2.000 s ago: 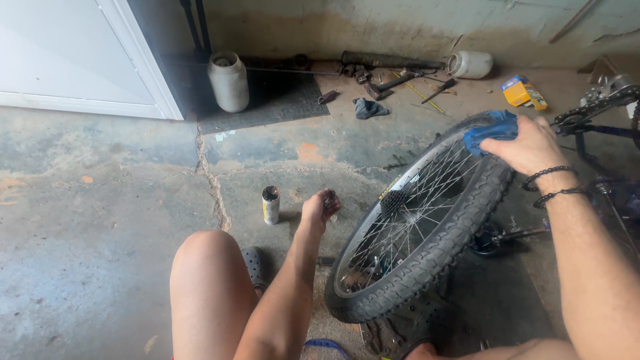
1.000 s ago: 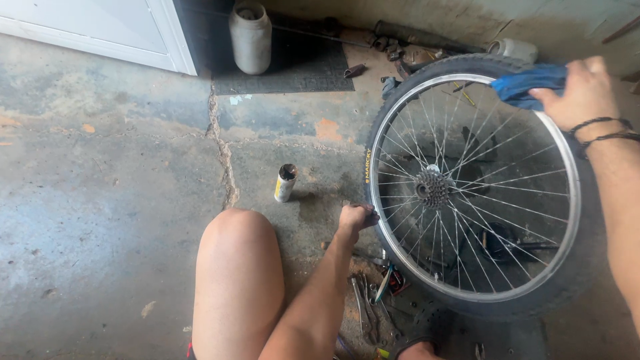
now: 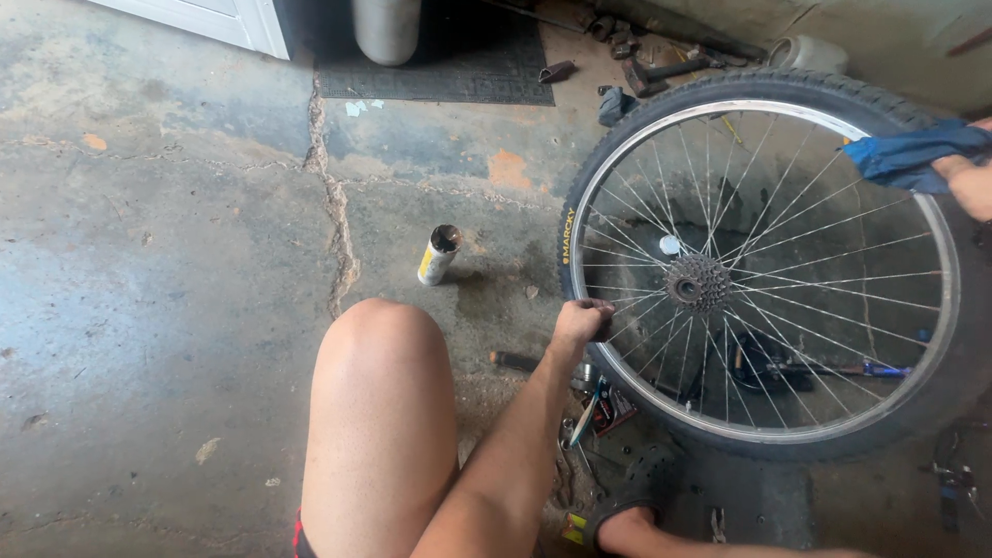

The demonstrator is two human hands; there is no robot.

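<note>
A bicycle wheel (image 3: 942,302) with a knobby black tyre and a silver rim faces me on the right. Its rear cassette (image 3: 698,284) shows at the hub, among thin metal spokes. My left hand (image 3: 587,319) is closed at the lower left of the rim; what lies inside the fingers is hidden. At the upper right, my right hand (image 3: 969,177), partly cut off by the frame edge, holds a blue cloth (image 3: 899,155) against the rim and tyre. An open cylindrical can (image 3: 439,256), dark inside, stands on the floor left of the wheel.
Behind the wheel lie a hammer (image 3: 659,71), a crumpled blue-grey rag (image 3: 616,105) and a pale container (image 3: 807,54). A white jug (image 3: 387,31) stands on a dark mat (image 3: 480,77). Tools, including a dark handle (image 3: 514,360), lie near my shod foot (image 3: 639,484).
The wheel, slanted two seconds ago, has swung round to show its face. My left hand, off the wheel then, has come to the rim. My right hand still holds the blue cloth. The view has shifted.
</note>
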